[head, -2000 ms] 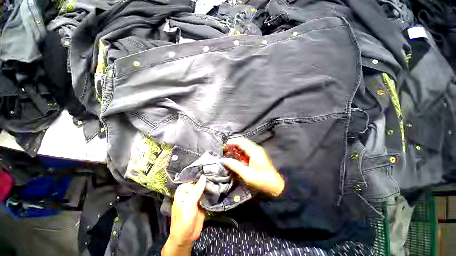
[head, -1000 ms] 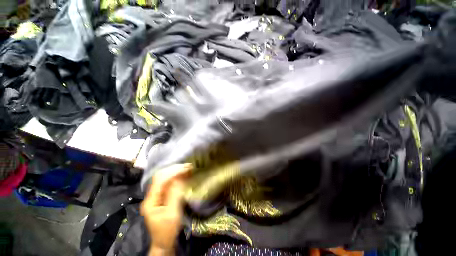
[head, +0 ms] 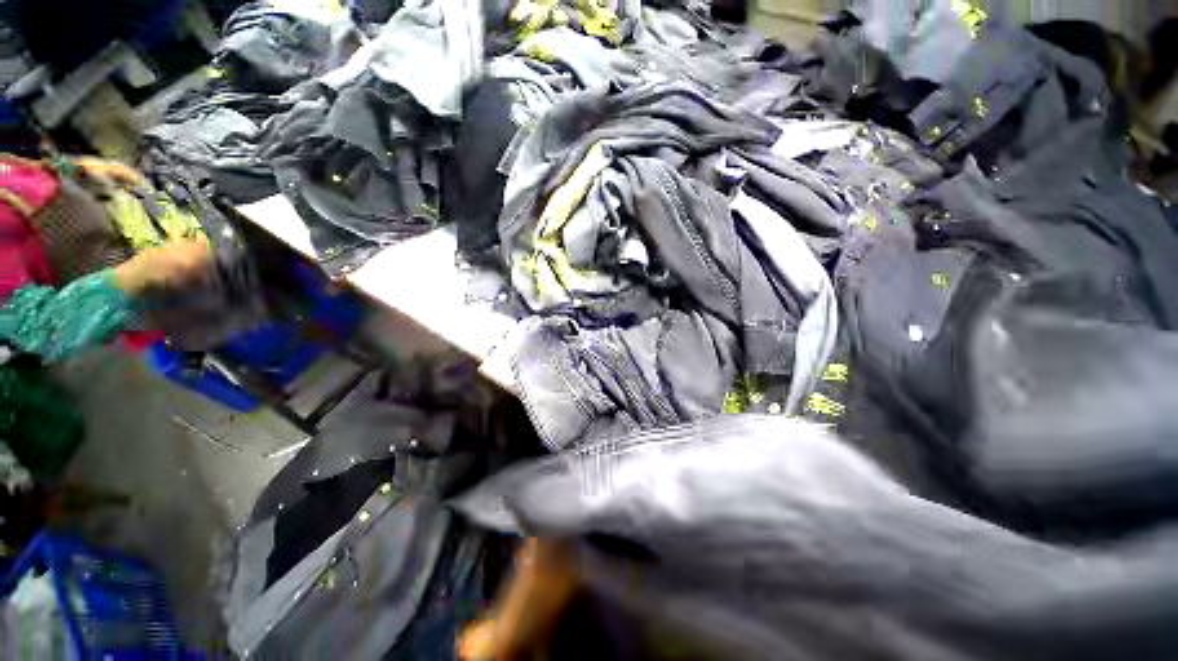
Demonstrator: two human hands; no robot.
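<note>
A washed black-grey denim jacket is stretched across the lower right, blurred by motion. My left hand is at the bottom centre, blurred and partly covered by the jacket's edge; its fingers are hidden under the cloth, so its grip cannot be made out. My right hand is not in view. The right part of the jacket runs out of the picture's right edge.
A heap of dark denim jackets lies on the white-topped table. Another dark garment with metal buttons hangs below the table edge. A person's hand with a green sleeve is at the left. A blue crate stands at the lower left.
The view has swung left, bringing the other person and the crate in. The jacket has been turned and swept to the right and is no longer spread flat. My right hand has gone out of view.
</note>
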